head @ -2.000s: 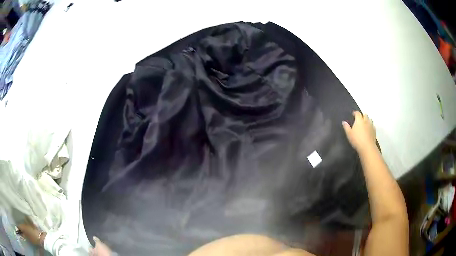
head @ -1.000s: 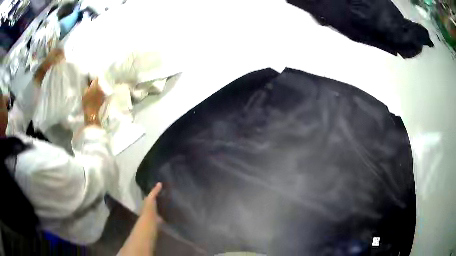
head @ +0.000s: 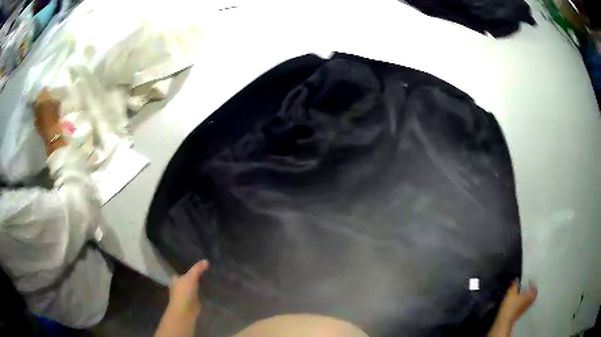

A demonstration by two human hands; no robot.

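Note:
A dark garment [head: 343,197] with a shiny black lining lies spread on the white table, its matte border around the lining. A small white label [head: 474,284] shows on the lining at the lower right. My left hand [head: 186,289] is at the garment's lower left edge, thumb on top, fingers hidden under or behind the edge. My right hand [head: 514,306] is at the lower right edge by the label, partly cut off by the picture's bottom. Whether its fingers pinch the cloth is not clear.
The white table [head: 560,164] extends around the garment. Another dark garment [head: 484,14] lies at the far edge. At left, a person in a white top [head: 49,240] handles white garments [head: 99,92], with a white sheet [head: 122,172] beside them.
The garment appears farther left and higher in view than a second ago. My right hand has come into view at its right edge. My left hand stays at the left edge.

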